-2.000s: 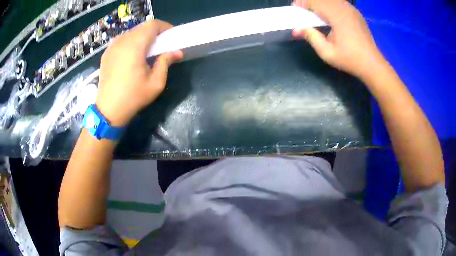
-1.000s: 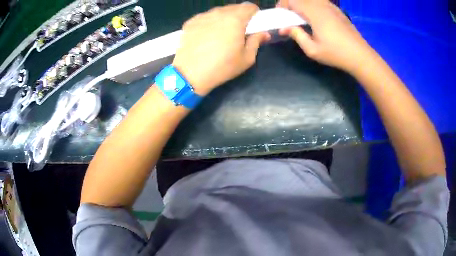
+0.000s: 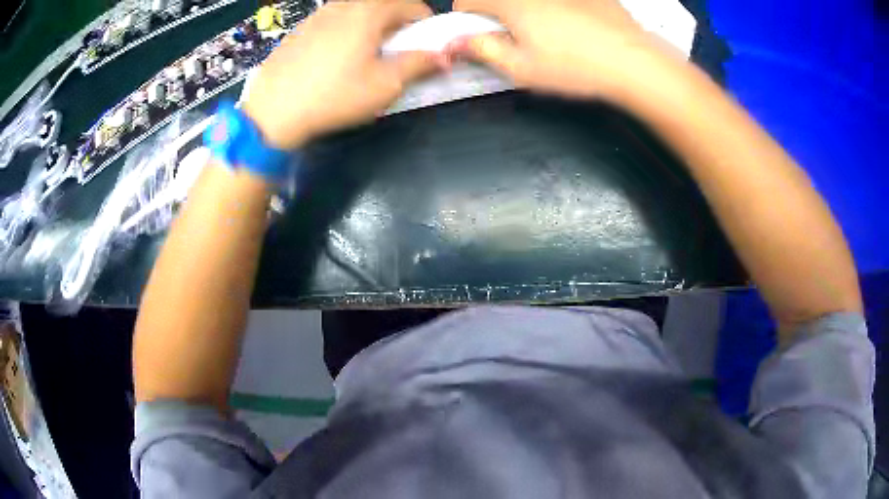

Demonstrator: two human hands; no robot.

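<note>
A long white power strip housing [image 3: 444,90] lies across the top of the view, its right end showing beyond my right forearm. My left hand [image 3: 336,73] is on it left of the middle, thumb along the near side, fingers over the top and cut off by the frame's edge. My right hand [image 3: 546,49] is on it close beside the left, thumbs almost touching, and is a little blurred. Both hands hide much of the housing. A white cord in clear plastic wrap [image 3: 127,210] lies left of my left forearm.
Two open power strips with parts showing, the nearer [image 3: 161,93] with a yellow component, lie at upper left. More wrapped cord [image 3: 34,200] lies at the far left. The dark green bench mat [image 3: 507,205] ends before my body. Blue sheeting [image 3: 809,127] is at the right.
My right hand has moved left along the housing, exposing its right end. My left hand first moved right, then back left. The housing shifted left, then right again.
</note>
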